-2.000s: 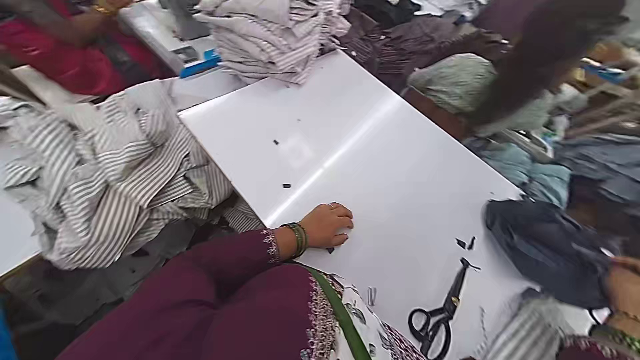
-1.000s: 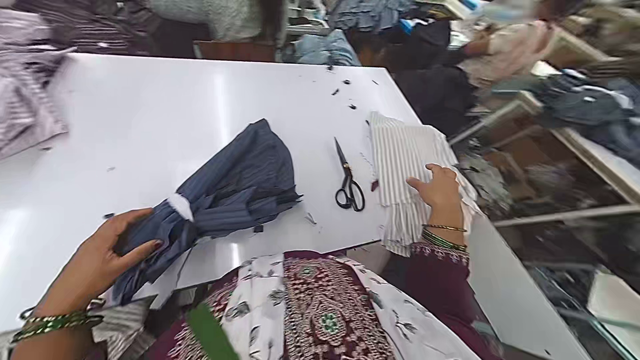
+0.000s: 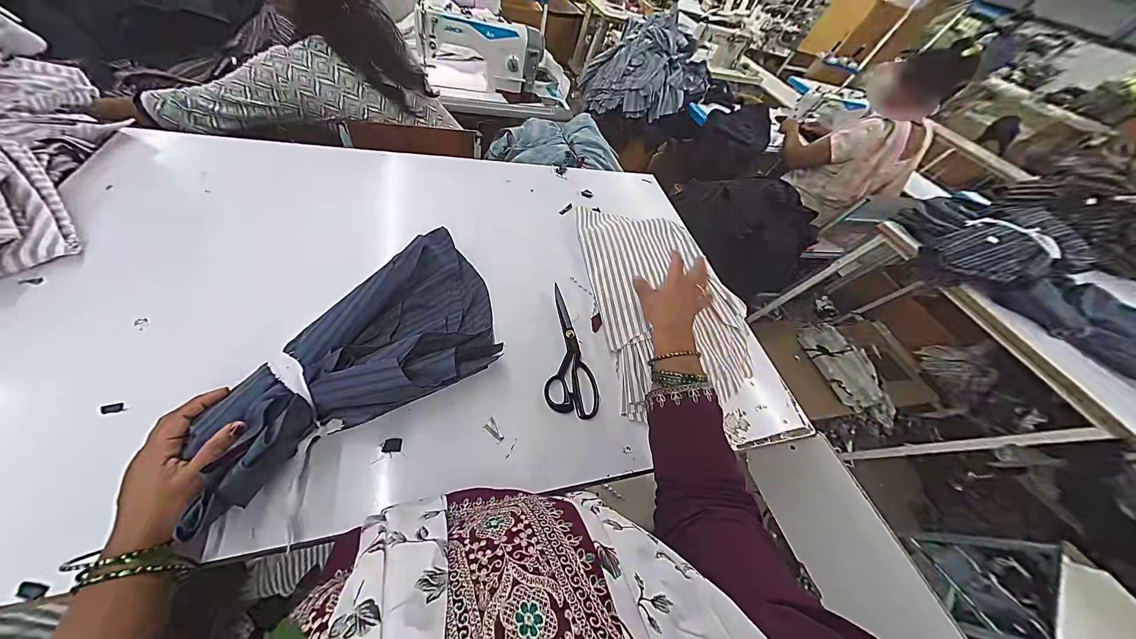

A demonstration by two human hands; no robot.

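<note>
On the white table [image 3: 266, 213] lies a bundle of dark blue striped fabric [image 3: 399, 311], tied round with a white strip [image 3: 291, 377]. My left hand [image 3: 169, 466] grips the bundle's lower left end, thumb on top. My right hand [image 3: 676, 302] rests with fingers spread on a stack of white-and-tan striped fabric pieces [image 3: 621, 257] at the table's right edge. Between the bundle and the stack lie black-handled scissors [image 3: 571, 355], blades pointing away from me. No hand touches them.
Striped cloth [image 3: 31, 195] is heaped at the far left. Small dark scraps [image 3: 391, 445] dot the table. Beyond the table are a person in patterned clothing [image 3: 284, 89], a sewing machine [image 3: 484, 53] and piled blue garments [image 3: 639, 71]. Another person [image 3: 865, 151] sits farther right.
The view has swung right since two seconds ago. My left hand, then bare on the table, now holds the blue bundle. Since one second ago, both hands have stayed at the bundle and the striped stack.
</note>
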